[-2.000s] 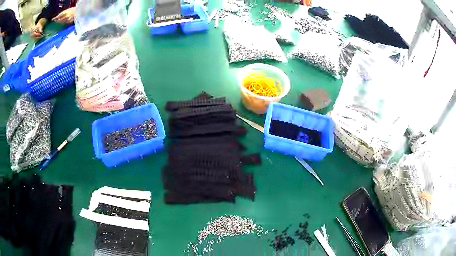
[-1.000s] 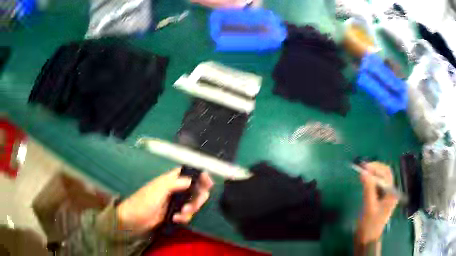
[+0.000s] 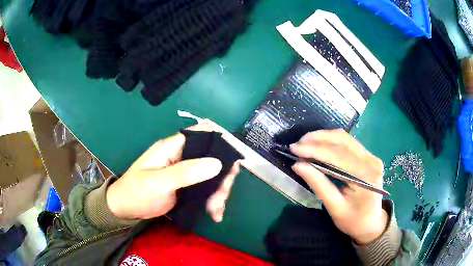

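Observation:
My left hand (image 3: 161,179) holds a black strip piece (image 3: 207,148) between thumb and fingers, left of the black glossy sheet (image 3: 290,98). My right hand (image 3: 345,176) grips metal tweezers (image 3: 337,173), their tips at the sheet's near end beside a pale dotted grid (image 3: 260,134). A dark piece lies under the fingertips; whether the tweezers hold anything cannot be told. White bands (image 3: 332,65) cross the sheet's far end, and another white strip (image 3: 275,169) lies along its near edge.
Piled black strips lie at upper left (image 3: 171,47), right (image 3: 428,93) and near my lap (image 3: 311,236). A silver heap (image 3: 407,169) and black crumbs (image 3: 424,209) lie right of my right hand. A blue tray (image 3: 399,13) is at the top. Cardboard boxes (image 3: 67,150) sit below the table edge.
The view has swung left and closer. My right hand has moved from the right side to the sheet's near end with the tweezers. My left hand still holds black material, now beside the sheet.

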